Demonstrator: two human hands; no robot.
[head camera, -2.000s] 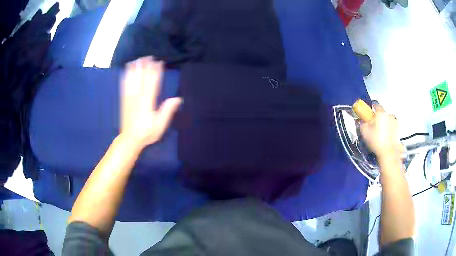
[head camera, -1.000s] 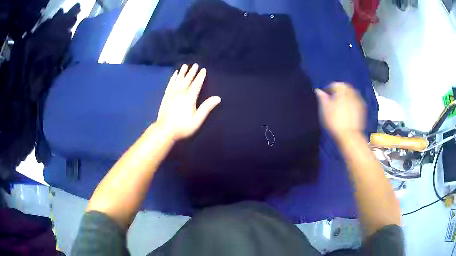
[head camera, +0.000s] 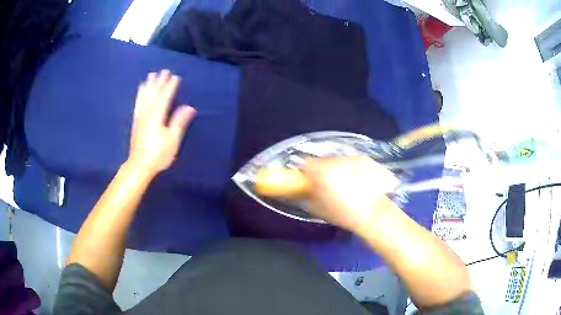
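The dark garment (head camera: 301, 98) lies over the right part of the blue padded board (head camera: 80, 117), its left edge running straight down the board. My right hand (head camera: 344, 181), slightly blurred, is closed around the yellow-tan handle of the steam iron (head camera: 307, 146). The iron is over the garment with its tip pointing left near the garment's left edge. Whether its soleplate touches the cloth cannot be told. My left hand (head camera: 154, 126) is over the bare blue board left of the garment, fingers apart, holding nothing.
A crumpled black garment pile (head camera: 37, 55) is at the far left. A small dark object (head camera: 56, 189) lies on the blue cover at lower left. A white strip (head camera: 144, 19) is at the top. The hose (head camera: 430, 184) runs right from the iron. Purple cloth (head camera: 15, 283) shows at lower left.
My right hand has gone from empty beside the garment to holding the iron, which has moved left from the right side onto the garment. My left hand has moved left, off the garment.
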